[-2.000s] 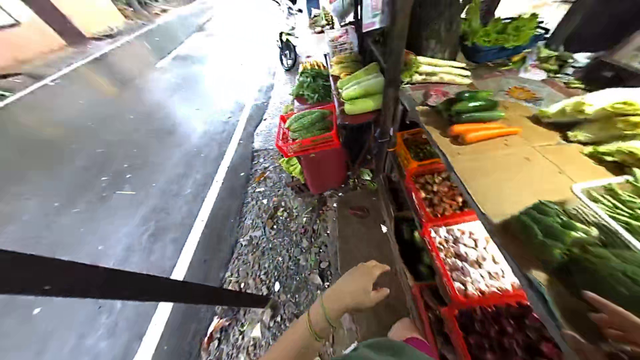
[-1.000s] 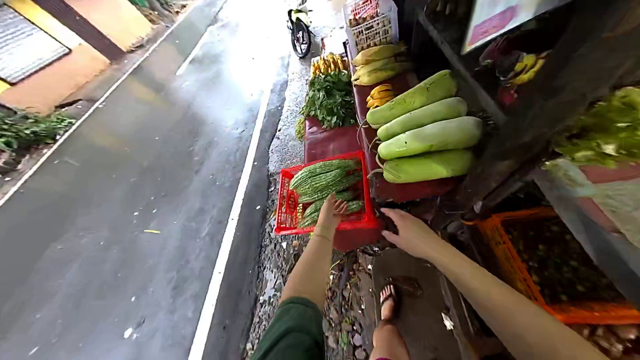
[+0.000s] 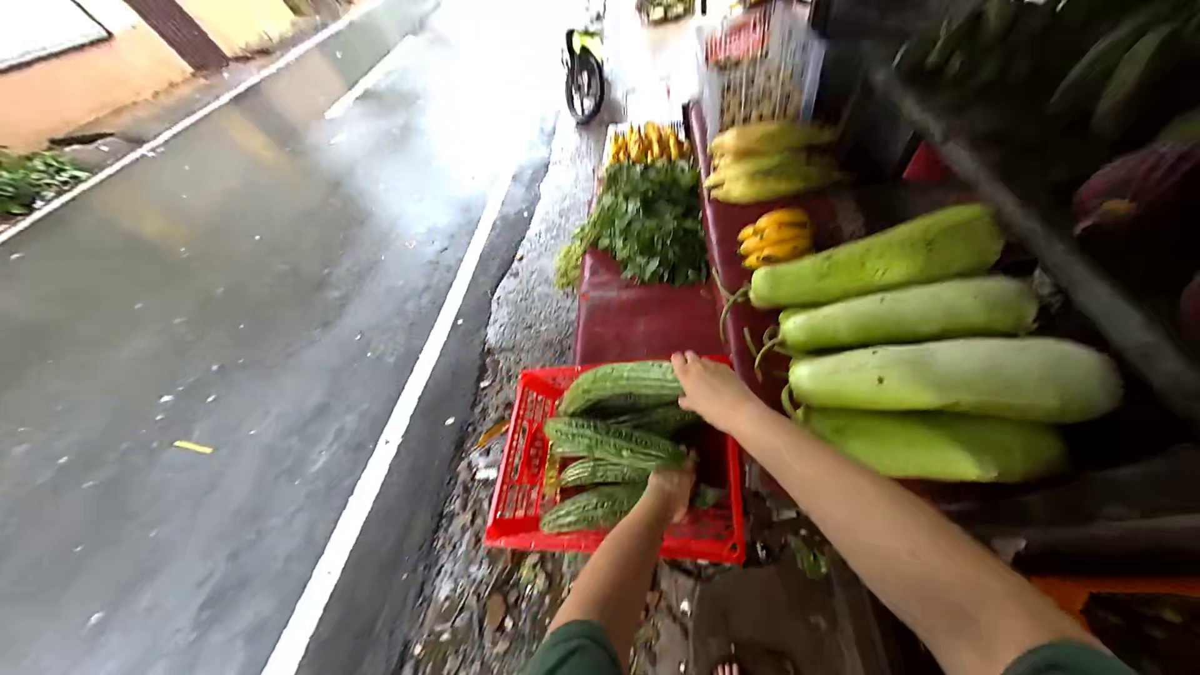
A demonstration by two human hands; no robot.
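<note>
Several bitter melons lie in a red plastic crate on the near end of a dark red bench. My left hand is closed around the right end of one bitter melon in the middle of the crate. Above it in the view, my right hand rests on the right end of the uppermost bitter melon, by the crate's far right corner; whether its fingers grip the melon is hard to tell.
Large pale green gourds lie on the table at right. Beyond the crate are leafy greens, yellow bananas and a white plastic crate. A wet road runs along the left, with a motorcycle wheel farther off.
The view has moved close to the red crate, which was farther away two seconds ago. My right hand has moved from beside the crate onto a bitter melon.
</note>
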